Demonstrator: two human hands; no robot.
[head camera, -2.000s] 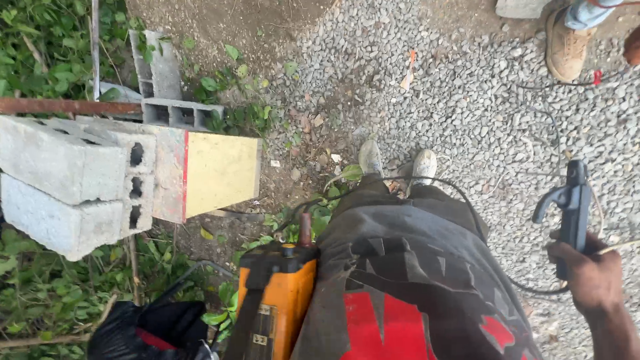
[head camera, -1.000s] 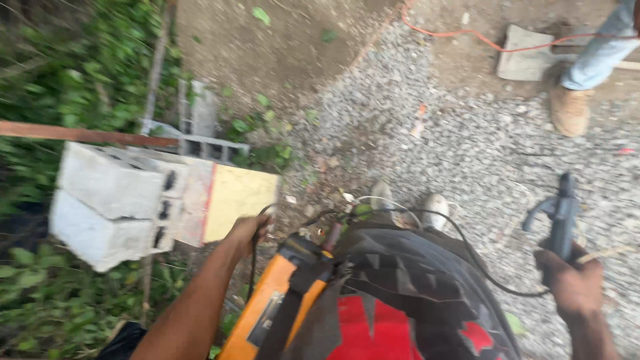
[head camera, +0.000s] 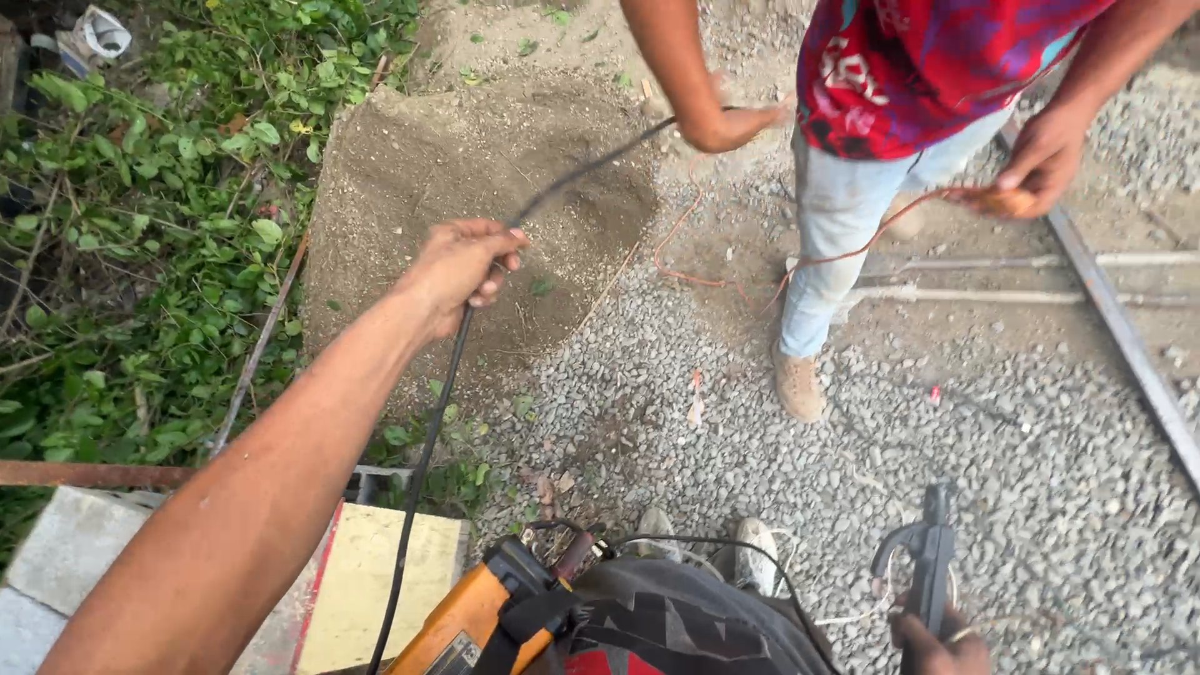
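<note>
My left hand (head camera: 469, 267) pinches a black cable (head camera: 436, 412) out in front of me. One stretch of the cable hangs down beside an orange machine with a black strap (head camera: 478, 619); the other runs up to a co-worker's hand (head camera: 731, 127). At the lower right, my right hand (head camera: 937, 647) is closed on the grip of a dark electrode holder (head camera: 928, 562), whose exact type is hard to confirm. The co-worker's other hand (head camera: 1031, 173) holds an orange cord (head camera: 872, 239).
Concrete blocks (head camera: 80, 544) and a yellowish board (head camera: 375, 581) stand at lower left, near leafy plants (head camera: 187, 187). A sand pile (head camera: 469, 169) lies ahead. Gravel (head camera: 656, 375) covers the ground by my shoes. A long metal bar (head camera: 1116, 319) lies at right, behind the co-worker.
My left hand has moved forward from beside the yellowish board and now holds the black cable up. The co-worker's torso and hands have come into view. The view has shifted forward.
</note>
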